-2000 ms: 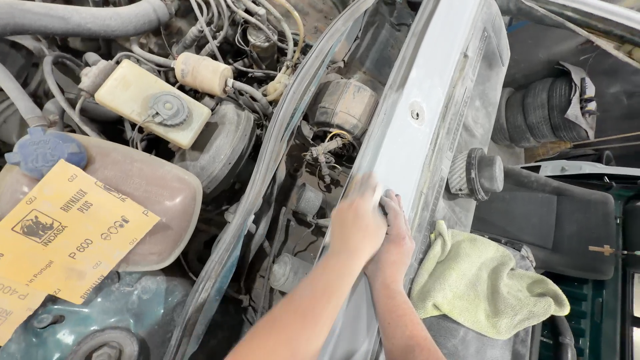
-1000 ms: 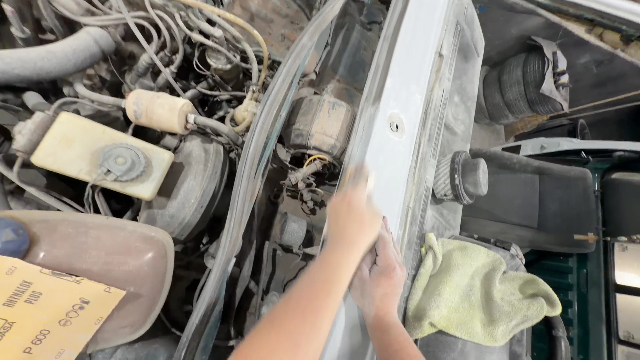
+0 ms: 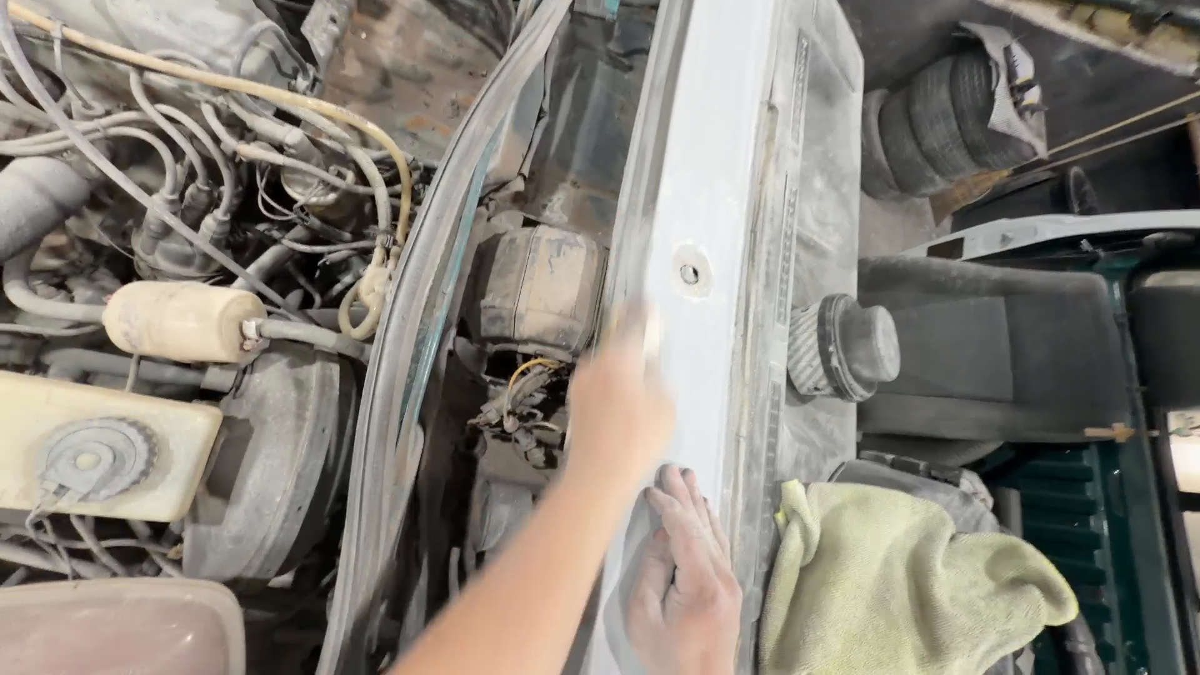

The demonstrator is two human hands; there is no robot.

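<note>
My left hand point(image 3: 619, 403), blurred, is on the engine-bay edge of the light grey primed car body panel point(image 3: 708, 187). A small pale piece, perhaps folded sandpaper, shows at its fingertips; the blur hides its exact shape. Below and to the right, my right hand point(image 3: 689, 572) rests on the same panel with its palm down and fingers stretched forward, holding nothing visible. Above both hands, the panel has a round hole point(image 3: 691, 273) with a bare patch around it. A yellow-green microfibre cloth point(image 3: 900, 581) lies crumpled to the right of my right hand.
Left of the panel are a rubber weatherstrip point(image 3: 441, 225), a dusty motor housing point(image 3: 539, 286), hoses, and a reservoir point(image 3: 103, 445) with a grey cap. A ribbed cylindrical object point(image 3: 839, 347) stands to the right. Stacked tyres point(image 3: 947, 117) and a dark seat point(image 3: 994, 347) are beyond.
My hands were close together two seconds ago; now my right hand lies farther down the panel from my left. The view has shifted, and the orange sandpaper sheets have left it.
</note>
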